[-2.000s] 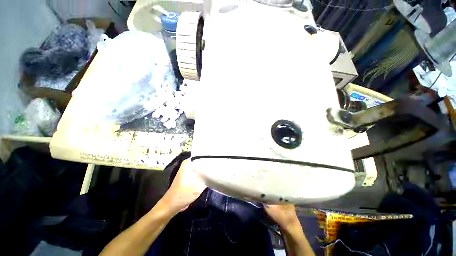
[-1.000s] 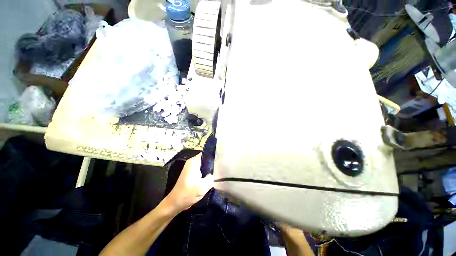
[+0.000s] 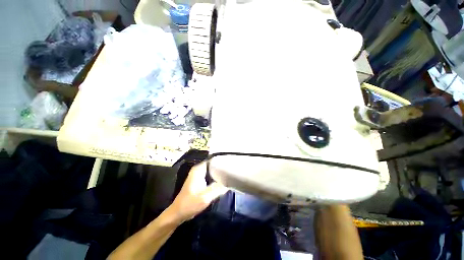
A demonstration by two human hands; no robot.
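The dark denim garment [image 3: 224, 228] lies over my lap and rises under the machine head, with a paler grey-blue panel [image 3: 252, 204] at its top. My left hand [image 3: 196, 192] is at the garment's left side, at the front edge of the table; its fingertips are partly hidden by the machine. Only my right wrist and forearm show, blurred, below the machine's right side; the hand is hidden under the head. The large cream-white sewing machine head [image 3: 285, 86] covers the needle area.
A crumpled plastic bag [image 3: 145, 71] and small white bits [image 3: 177, 106] lie on the cream table [image 3: 112, 139]. A ribbed handwheel [image 3: 201, 39] is left of the head. A dark bent arm [image 3: 407, 116] sticks out right. A box with bagged things [image 3: 68, 48] stands far left.
The view has shifted, so the machine head appears further left and higher than a second ago. My right forearm has moved right under the head. The paler panel now shows between my arms.
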